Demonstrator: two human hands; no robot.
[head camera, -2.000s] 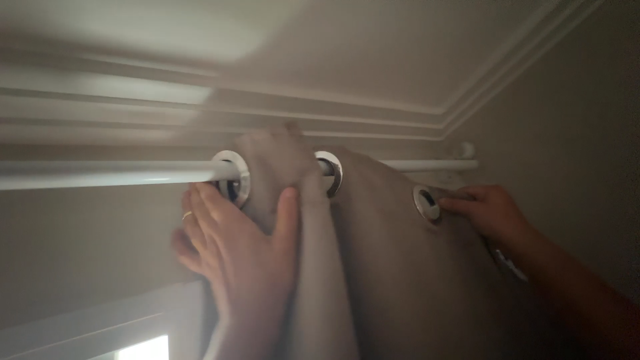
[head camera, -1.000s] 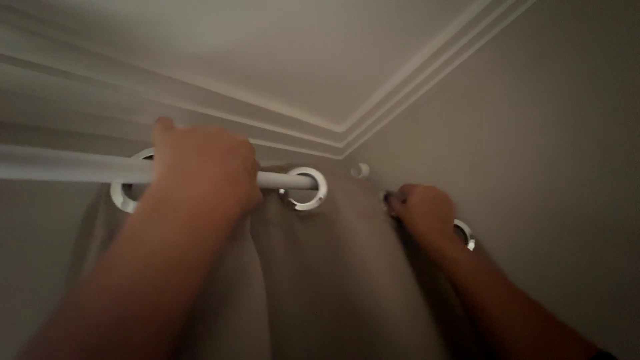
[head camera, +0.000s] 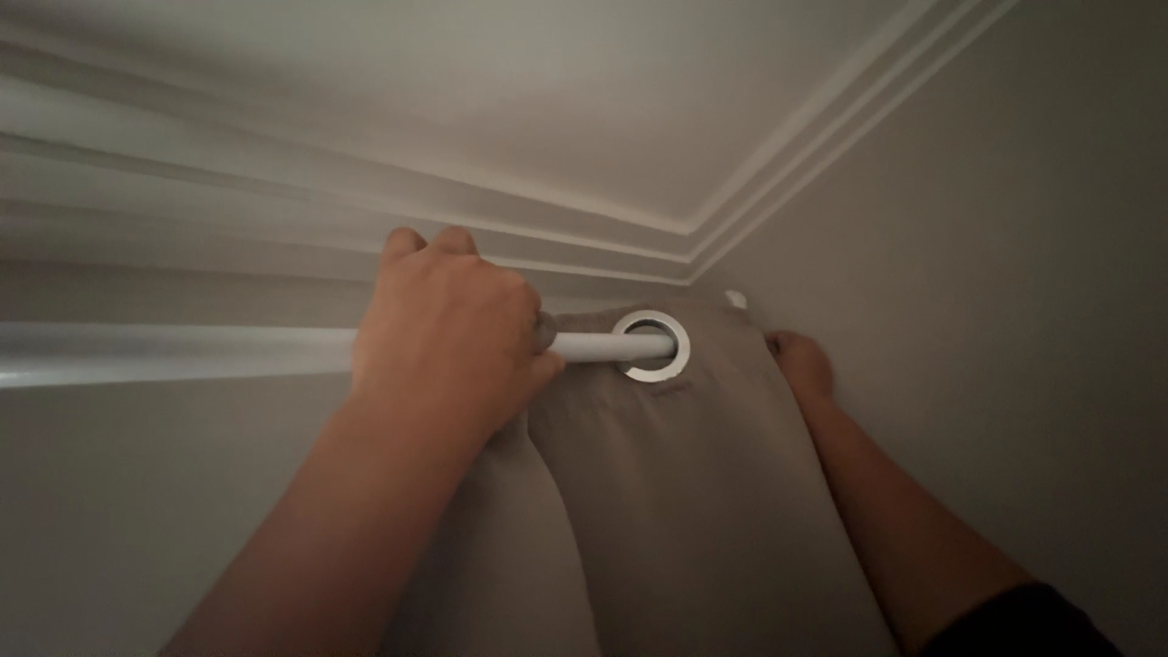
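Observation:
A grey-brown grommet curtain (head camera: 712, 511) hangs on a white curtain rod (head camera: 182, 352). The rod passes through a silver grommet ring (head camera: 680, 356) near the curtain's top edge. My left hand (head camera: 447, 328) is closed over the rod left of that ring, with a fold of the curtain top between its fingers. At the curtain's far right edge is my right hand (head camera: 801, 365), gripping the fabric; its fingertips are mostly hidden behind the cloth. The rod's right end is hidden by the curtain.
Stepped ceiling moulding (head camera: 584, 242) runs just above the rod and meets in the room corner. A small white rod bracket or end piece (head camera: 735, 299) shows above the curtain's right edge. The side wall (head camera: 1031, 365) stands close to my right arm.
My left hand has moved from beside the grommets to over the rod. The ring seen beyond my right hand a second ago is out of sight. The view has shifted.

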